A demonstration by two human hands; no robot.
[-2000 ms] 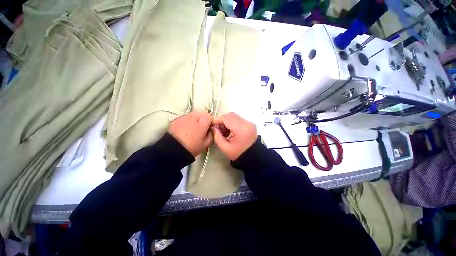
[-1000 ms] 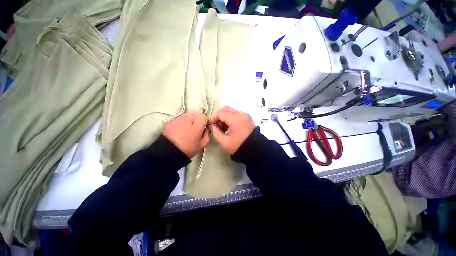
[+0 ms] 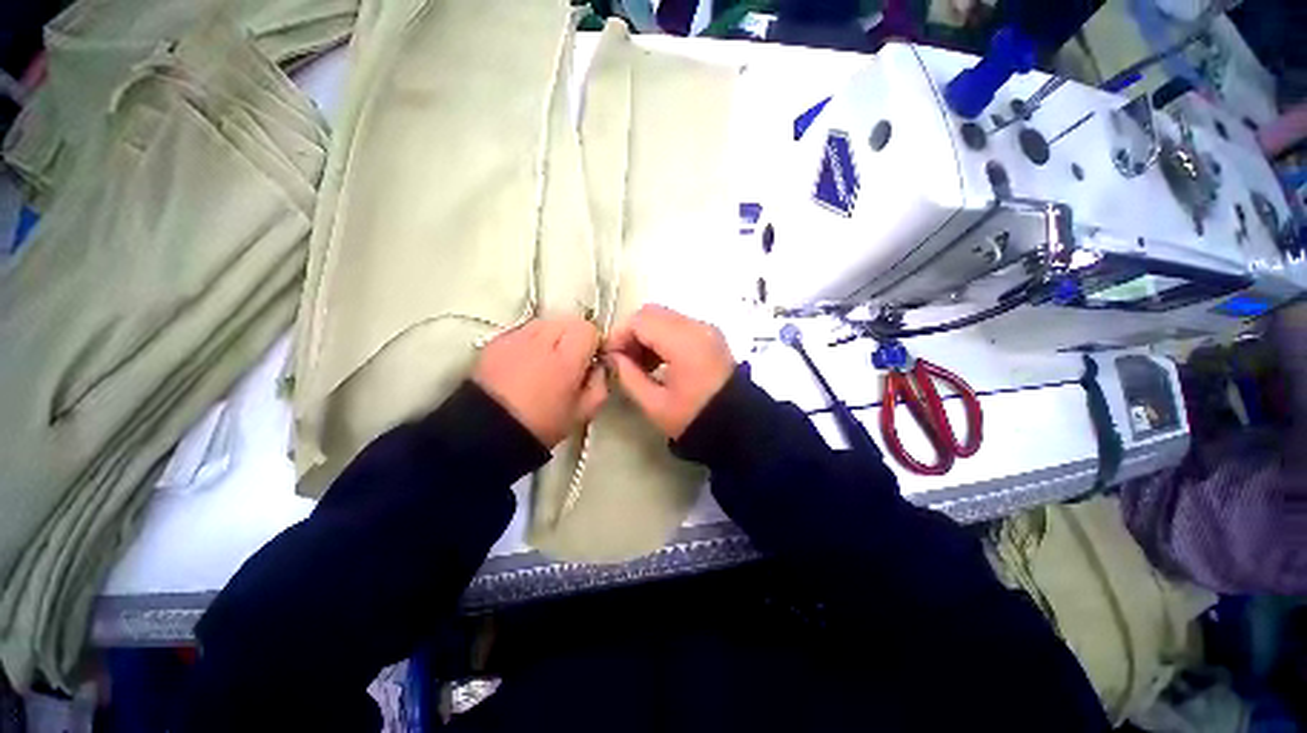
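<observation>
Pale khaki trouser panels [image 3: 430,186] lie on the white table. A narrower khaki fly piece [image 3: 624,508] lies to their right, its rounded end near the front edge. A pale toothed zipper chain [image 3: 576,473] runs along it and passes under my fingers. My left hand [image 3: 541,375] is closed on the cloth edge and chain. My right hand [image 3: 671,365] touches the left fingertips, thumb and forefinger pinched at the chain. Something tiny and dark shows between the fingertips, too small to identify.
A thick khaki pile [image 3: 158,315] lies at left. A white sewing machine [image 3: 917,186] stands at right. Red-handled scissors [image 3: 932,415] and a slim dark tool [image 3: 827,384] lie before it. A control panel [image 3: 1142,401] is at the table's right end. A person's checked sleeve [image 3: 1233,523] shows at far right.
The view has shifted slightly. Both hands stay together at the same place on the chain, with small finger movements; the right thumb and forefinger look a little more extended. The sleeve at far right has moved.
</observation>
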